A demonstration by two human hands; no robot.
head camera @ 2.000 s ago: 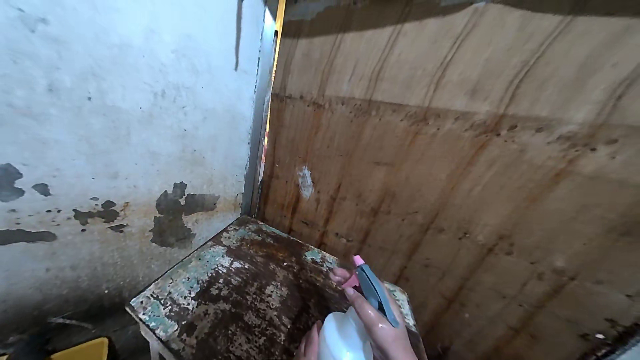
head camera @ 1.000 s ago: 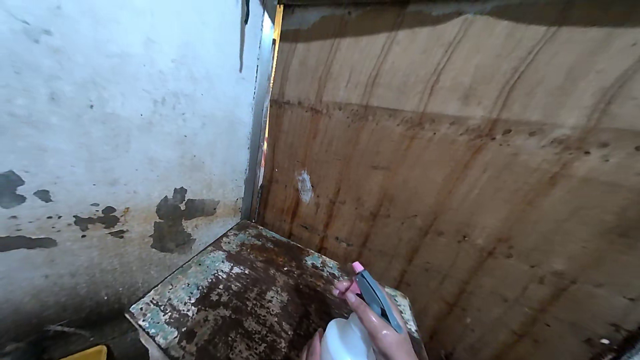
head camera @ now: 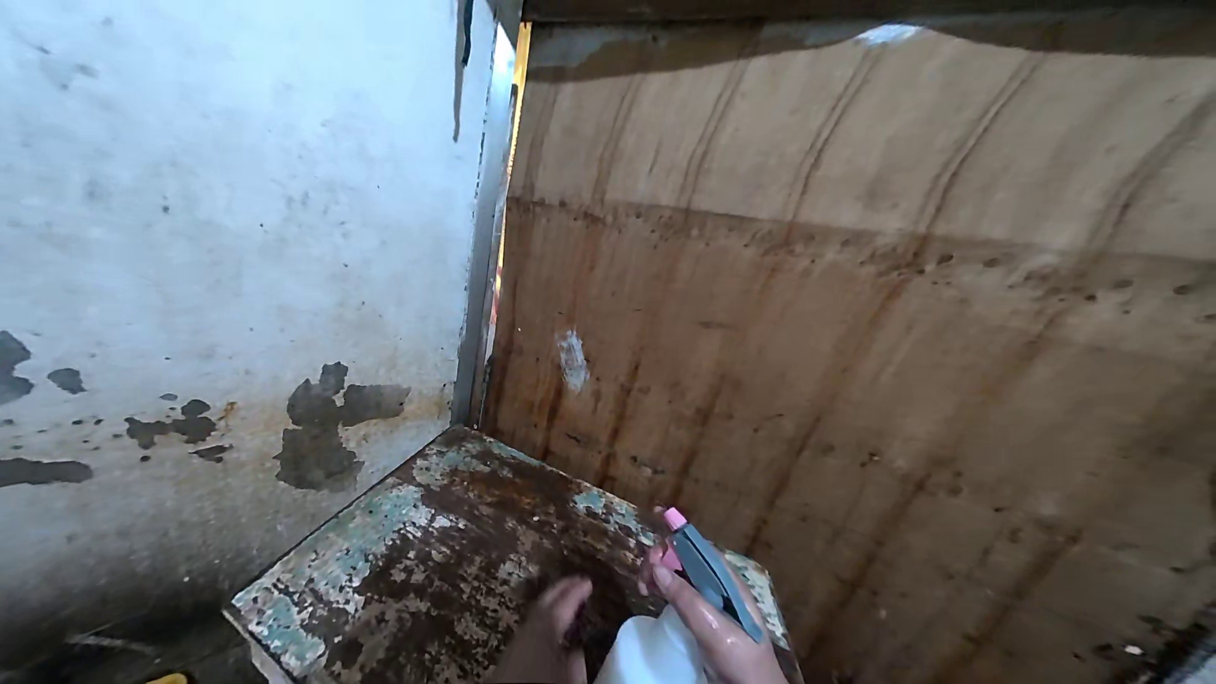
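Note:
A spray bottle with a white plastic body [head camera: 654, 652] and a grey and pink trigger head [head camera: 708, 570] is at the bottom centre right. My right hand [head camera: 717, 622] grips it around the neck, fingers at the pink trigger, the pink nozzle pointing up and left. Just left of the bottle, apart from it, my left hand [head camera: 562, 617] is over the worn table top; it is blurred and partly cut off by the frame's lower edge. Whether it holds anything is not clear. The table [head camera: 380, 532] has flaking pale green paint over dark brown wood.
A white wall [head camera: 237, 237] with peeled grey patches rises at the left. A stained plywood panel [head camera: 855, 380] stands behind and to the right of the table. A metal post [head camera: 480, 247] and a narrow bright gap lie between them. Part of a yellow object [head camera: 169, 679] shows at the lower left.
My left hand has come off the side of the bottle and moved left, over the table. My right hand has kept its grip on the spray bottle.

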